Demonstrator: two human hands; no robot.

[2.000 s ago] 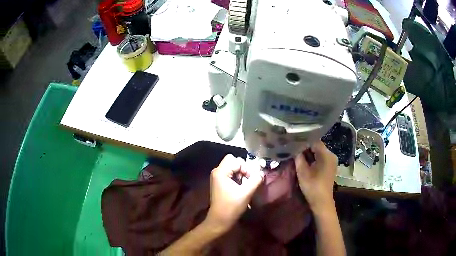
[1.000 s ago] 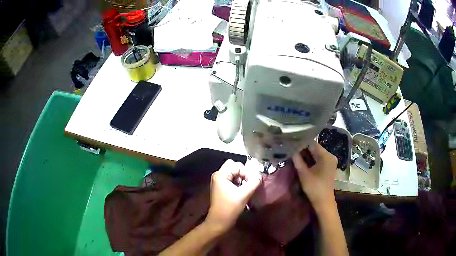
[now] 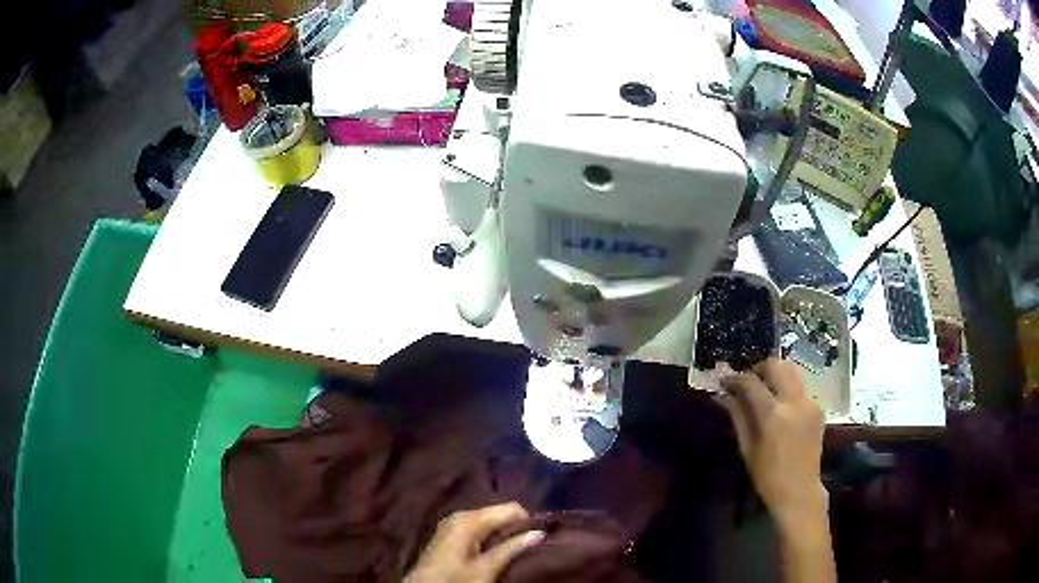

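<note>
The maroon garment (image 3: pixel 330 490) lies below the white JUKI machine head (image 3: pixel 621 216) and hangs over the green bin. The pale work plate (image 3: pixel 572 421) shows brightly lit under the needle area. My left hand (image 3: pixel 484 549) holds a folded edge of the garment at the bottom centre, in front of the plate. My right hand (image 3: pixel 775 421) is at the front edge of the tray's left compartment, fingertips at the heap of black buttons (image 3: pixel 735 325). Whether a button is between the fingertips cannot be seen.
A phone (image 3: pixel 278 247) and a yellow tape roll (image 3: pixel 281 145) are on the left tabletop. The control panel (image 3: pixel 837 148) and calculator (image 3: pixel 906 298) are at the right. Metallic bits (image 3: pixel 811 330) fill the right compartment. The green bin (image 3: pixel 103 399) is at the left.
My right hand has left the needle area and moved right to the button tray. My left hand has moved down toward me with the garment edge, uncovering the work plate.
</note>
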